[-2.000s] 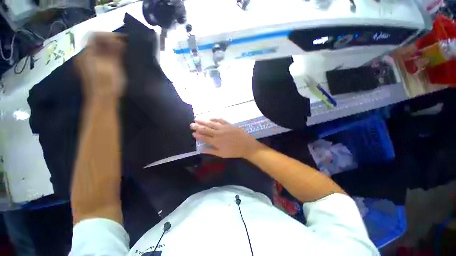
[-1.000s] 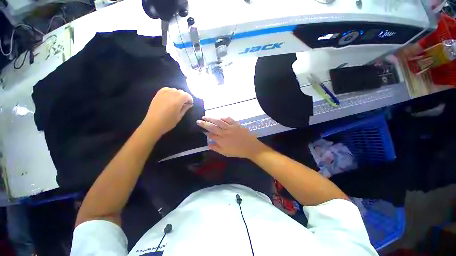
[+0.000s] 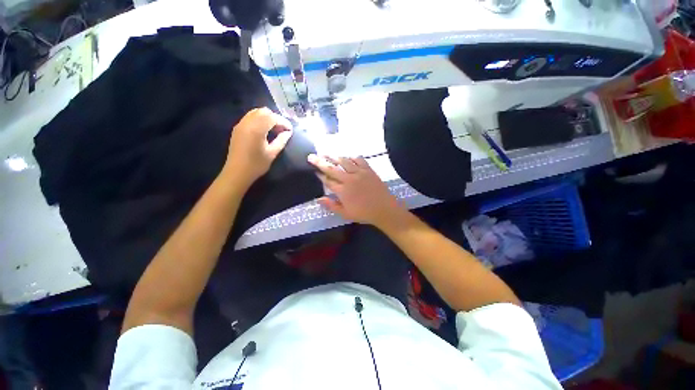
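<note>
A large black garment panel (image 3: 152,145) lies spread on the white table left of the needle and hangs over the front edge. The white JACK sewing machine (image 3: 411,65) stands behind it, its presser foot area (image 3: 311,122) brightly lit. My left hand (image 3: 257,141) pinches the panel's right edge just left of the presser foot, thumb and forefinger together. My right hand (image 3: 352,187) lies on the panel's edge in front of the needle, fingers spread, fingertips on the cloth. A curved black cut piece (image 3: 427,145) lies flat right of the needle.
A slim yellow-green and blue pen-like tool (image 3: 491,146) and a flat black rectangle (image 3: 537,126) lie right of the curved piece. A red tray (image 3: 670,99) is at the right end. Below the table is a blue basket (image 3: 564,217) with whitish scraps. Ruler marks (image 3: 289,221) run along the front edge.
My left hand came from the panel's far left part to its edge near the needle, then slightly up. My right hand moved slightly right and up. The panel was spread out and its edge shifted nearer the foot.
</note>
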